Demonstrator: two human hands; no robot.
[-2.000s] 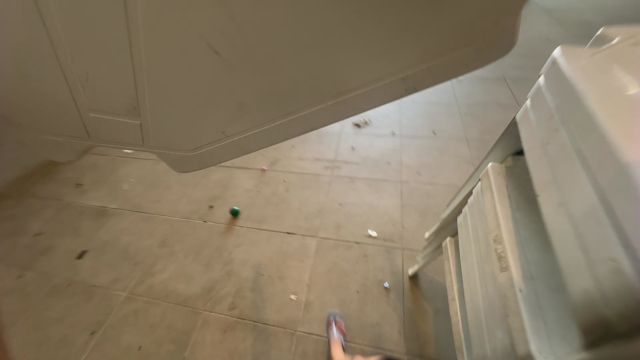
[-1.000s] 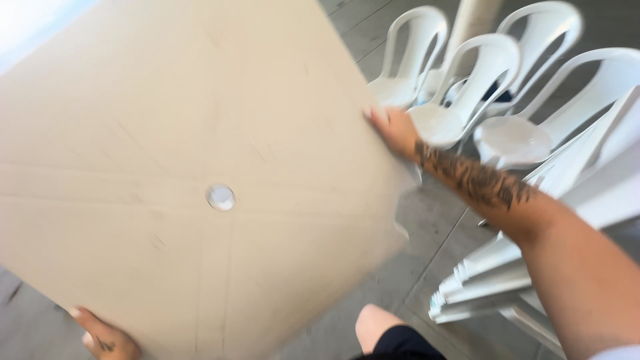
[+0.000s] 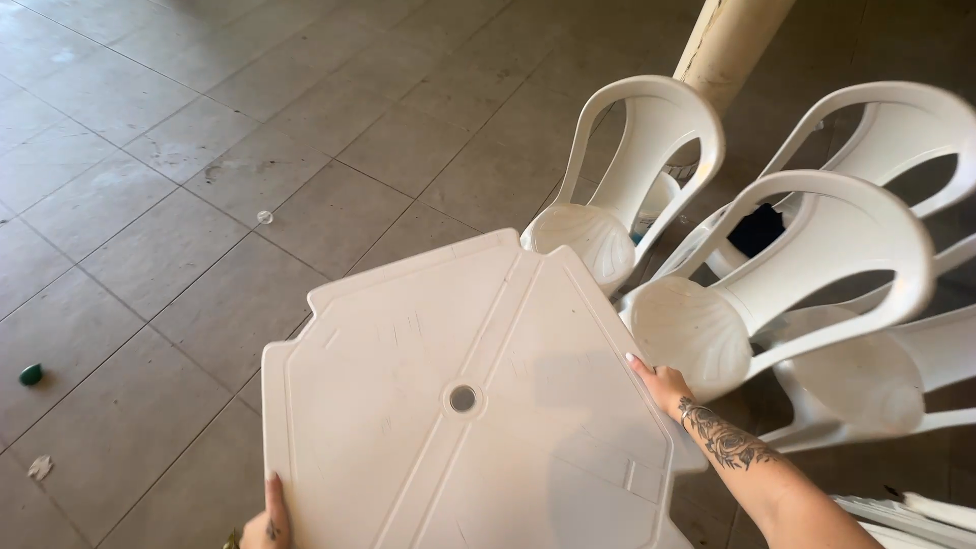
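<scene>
A white plastic tabletop [image 3: 473, 328] with notched corners and a round hole near its middle fills the lower centre, tilted in front of me. My left hand [image 3: 268, 518] grips its left edge near the bottom of the view, thumb on top. On the right edge, my right hand [image 3: 662, 385] holds on with the thumb over the surface and the fingers partly hidden. The table's legs, if any, are hidden beneath it.
White plastic chairs, one beside the tabletop's far corner [image 3: 583, 236] and another by my right hand [image 3: 690, 332], stand at right near a round column [image 3: 728, 53]. A green object [image 3: 31, 374] and litter [image 3: 40, 467] lie on the tiled floor at left.
The tabletop, raised across the view a second ago, now appears lower in the frame, with both hands still on its edges. The view has shifted strongly.
</scene>
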